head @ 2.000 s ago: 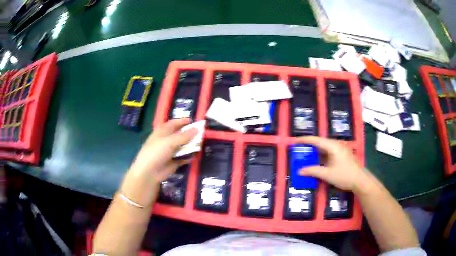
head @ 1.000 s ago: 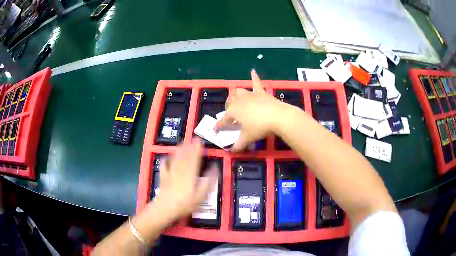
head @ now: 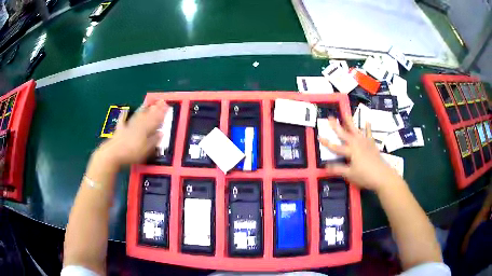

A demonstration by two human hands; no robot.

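Observation:
The red tray holds black phones, backs up, in two rows. My left hand, blurred, reaches over the top-left pocket, fingers at a white battery; its grip cannot be told. My right hand has its fingers spread over the top-right pocket, fingertips at a white battery. A loose white battery lies askew across two top pockets, beside a blue and white battery. Another lies across the fourth top phone. In the bottom row, a white battery and a blue battery lie in phone backs.
A heap of white and dark batteries, with an orange-red piece, lies right of the tray. A yellow-framed phone lies left, partly behind my left hand. Other red trays stand at left and right. A white stack lies behind.
My left hand has moved up to the top-left pocket, my right hand right to the top-right pocket. White batteries now lie at the fourth and fifth top pockets. The tray appears further left in view.

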